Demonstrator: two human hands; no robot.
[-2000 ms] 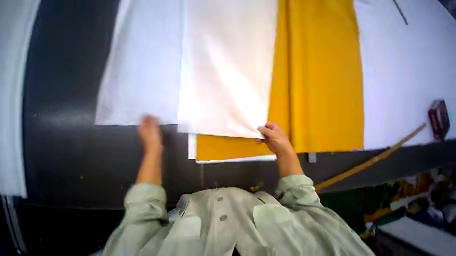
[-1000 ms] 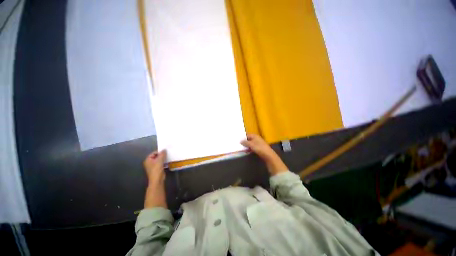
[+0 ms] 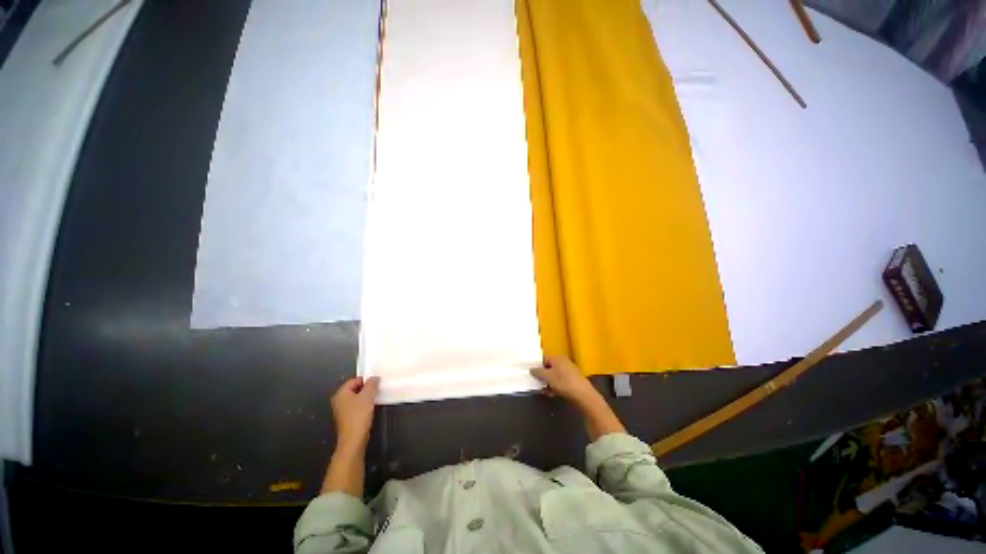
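Note:
A white sheet [image 3: 452, 216] lies lengthwise over the left part of the yellow cloth [image 3: 638, 216], covering its near left part. My left hand [image 3: 355, 409] pinches the sheet's near left corner. My right hand [image 3: 562, 379] pinches its near right corner. The yellow cloth shows to the right of the sheet, with a lengthwise fold beside it. A thin yellow-brown line shows along the sheet's upper left edge. The layers beneath the sheet are hidden.
A white sheet pile [image 3: 283, 173] lies to the left. A long white panel [image 3: 43, 216] is at far left. At right, a white base layer [image 3: 822, 195] bears thin sticks [image 3: 762, 54] and a dark box [image 3: 914, 288]. A wooden ruler [image 3: 773, 384] slants over the near edge.
My left hand has come from the white pile to the sheet's left corner. The sheet has been laid down over the yellow, whose near edge no longer shows below it. The view has shifted.

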